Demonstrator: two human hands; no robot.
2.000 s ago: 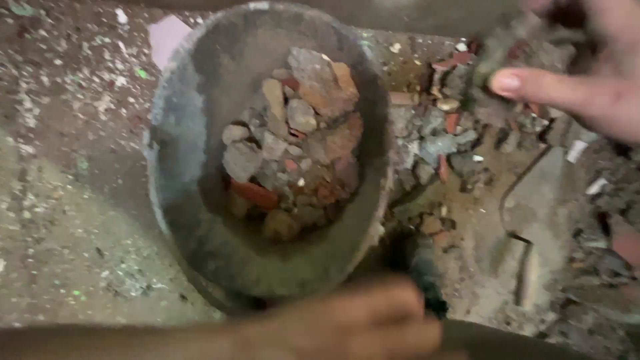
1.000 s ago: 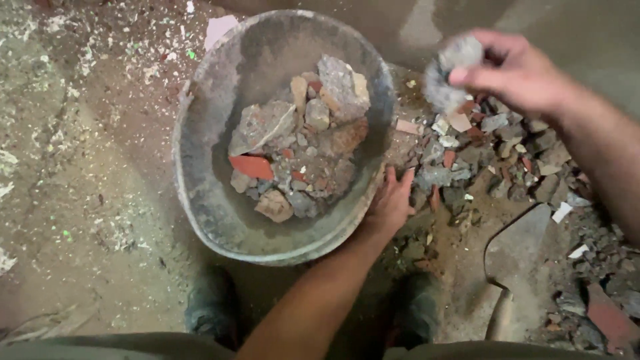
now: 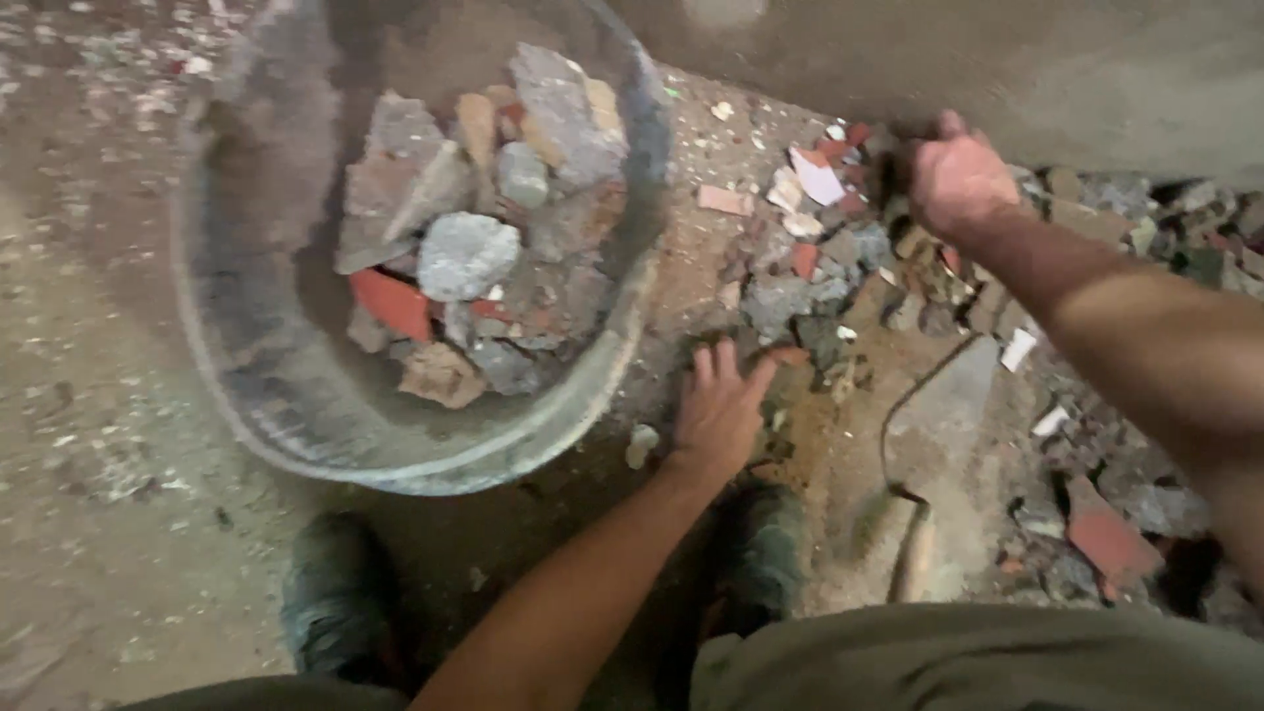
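Note:
A worn round tub (image 3: pixel 425 474) holds broken stone, mortar lumps and red brick shards; a pale grey lump (image 3: pixel 468 257) lies on top. Right of the tub's rim, my left hand (image 3: pixel 721 410) rests low over the rubble, its thumb and fingers spread, the thumb near a small orange-red shard (image 3: pixel 788 355). My right hand (image 3: pixel 958 183) reaches to the far edge of the rubble pile (image 3: pixel 790 296) by the wall. Its fingers are blurred and partly hidden, so whether they grip a piece cannot be told.
A pointed trowel (image 3: pixel 943 395) with a wooden handle lies on the floor right of my shoe (image 3: pixel 760 553). More rubble, with a large red fragment (image 3: pixel 1111 533), spreads at the right. A grey wall (image 3: pixel 889 69) borders the pile. White chips dot the floor at the left.
My right hand, which held a grey lump above the pile, is now down at the far rubble without it. A pale grey lump now lies in the tub. My left hand has left the tub's rim.

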